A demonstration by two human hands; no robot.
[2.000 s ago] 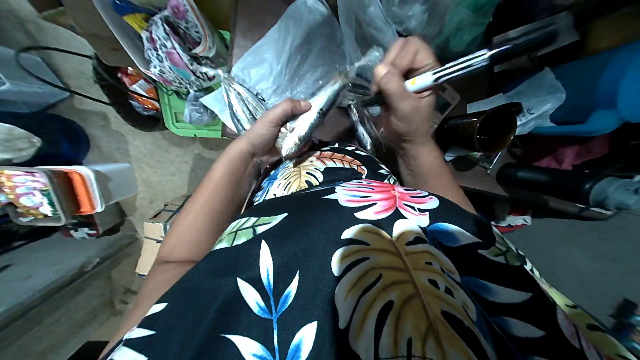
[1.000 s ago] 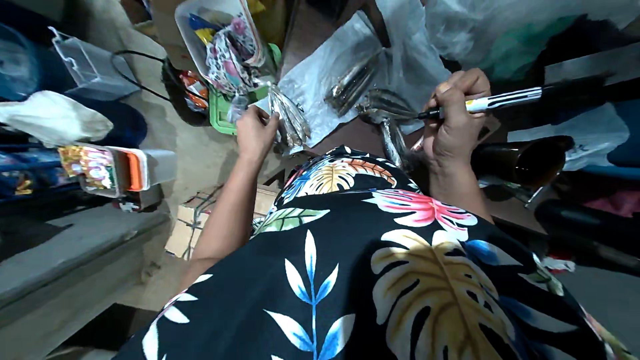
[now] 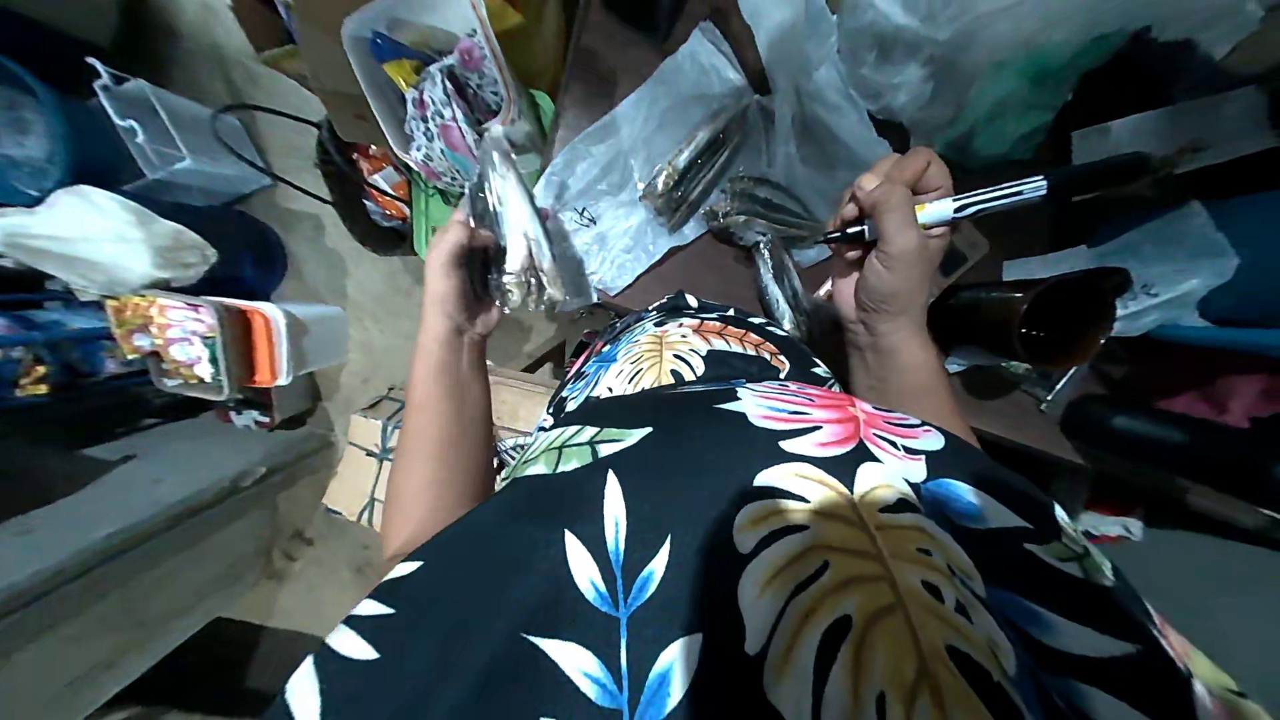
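Note:
My left hand [image 3: 467,265] grips a clear plastic bag of small silvery fish [image 3: 522,235], held upright left of centre. In my right hand [image 3: 895,235] is a marker pen [image 3: 985,200], its dark tip pointing left. Just left of that tip, more bagged fish [image 3: 765,208] lie on the dark table [image 3: 665,280]. Another bag of fish [image 3: 695,170] rests on a whitish plastic bag [image 3: 610,150] that bears a small written mark. One further bag of fish [image 3: 778,285] lies near the table's front edge, beside my right wrist.
A white tub [image 3: 360,45] holding patterned cloth stands at the upper left, by a green basket [image 3: 430,215]. A dark brown mug [image 3: 1065,315] lies right of my right hand. Plastic tubs [image 3: 315,342] and a tied cardboard box [image 3: 360,460] are at the left.
My left hand held a fish bag near the middle, then reached left to bagged fish by the green basket; now it holds a bag raised there. The marker has stayed in my right hand.

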